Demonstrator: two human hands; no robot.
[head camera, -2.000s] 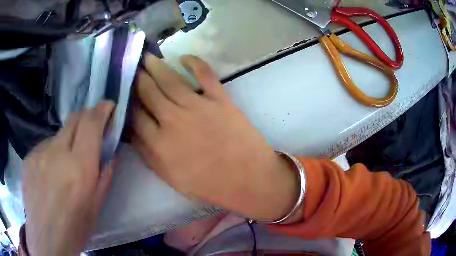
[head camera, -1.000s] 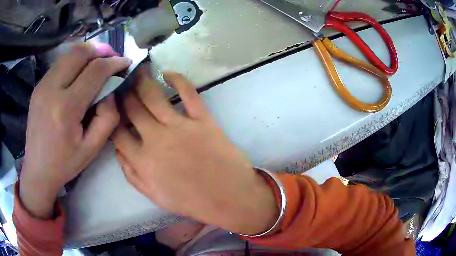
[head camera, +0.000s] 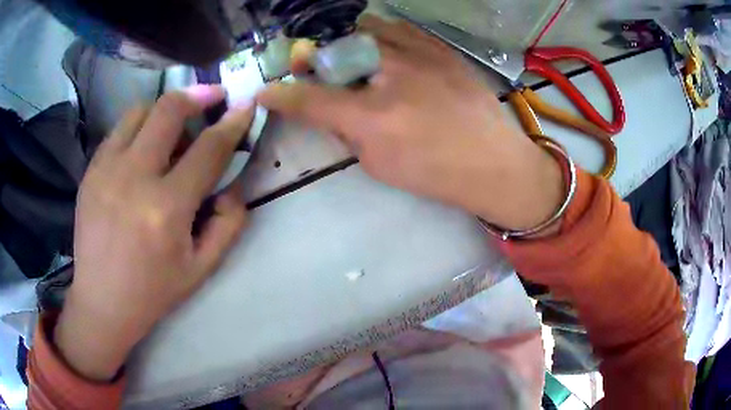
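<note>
My left hand (head camera: 152, 208) is at the left, its thumb and fingers pinching the edge of pale grey-white cloth (head camera: 244, 84) beside the brightly lit needle area. My right hand (head camera: 433, 120) reaches across the machine bed at the upper middle, one finger touching the pale cloth near the needle. Its other fingers are partly hidden behind a translucent whitish block (head camera: 349, 59), so I cannot tell whether they grip anything. Dark cloth (head camera: 36, 184) lies bunched at the far left. The presser foot is too blurred to make out.
Scissors with one red handle loop (head camera: 579, 88) and one orange loop lie beyond my right wrist. The dark machine head (head camera: 160, 28) hangs over the upper left. The white table has a ruler edge (head camera: 361, 340). Small yellow and dark tools (head camera: 697, 76) are at the far right, above hanging grey-lilac cloth (head camera: 705, 216).
My right hand has moved from beside my left hand up and right, across the bed toward the needle block. My left hand has shifted slightly right, still pinching pale cloth. The camera view has shifted.
</note>
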